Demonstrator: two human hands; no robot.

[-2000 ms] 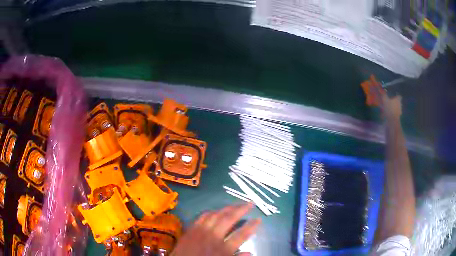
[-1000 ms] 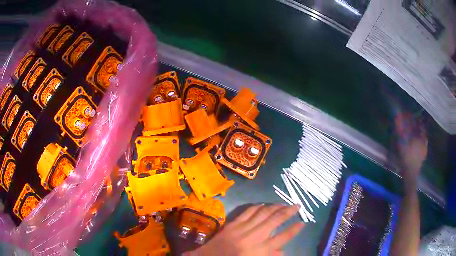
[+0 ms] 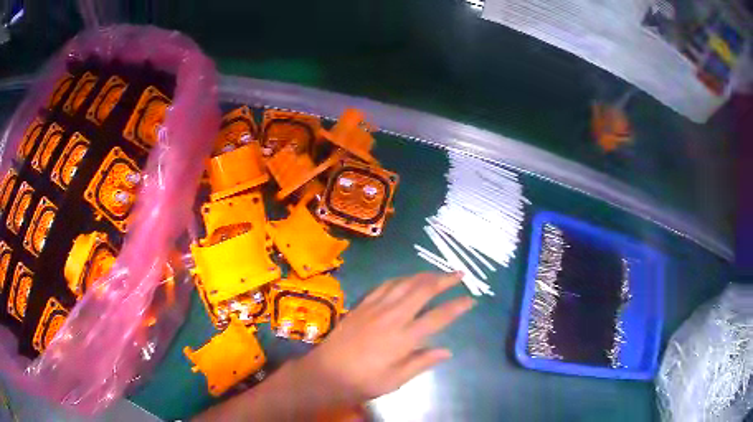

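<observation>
My left hand [image 3: 384, 334] is palm down over the mat, fingers spread, its fingertips at the lower end of the white sleeves [image 3: 483, 210]. Nothing shows in it; its palm side is hidden. The sleeves lie fanned at the centre, with a few loose ones below. Orange connector housings [image 3: 359, 198] lie in a loose pile left of them. The blue tray [image 3: 594, 372] holds thin black wires [image 3: 586, 297] with silver ends. A single blurred orange housing [image 3: 609, 128] lies beyond the rail. My right hand is not in view.
A pink bag [image 3: 169, 198] surrounds a dark tray of orange housings at the left. A pale rail [image 3: 413, 124] crosses the bench. A clear plastic bag [image 3: 712, 363] lies at the lower right. A printed sheet [image 3: 578, 37] lies at the top right.
My right hand was near the single orange housing beyond the rail and has left the picture. My left hand stays beside the sleeves, fingers spread. The camera view has shifted.
</observation>
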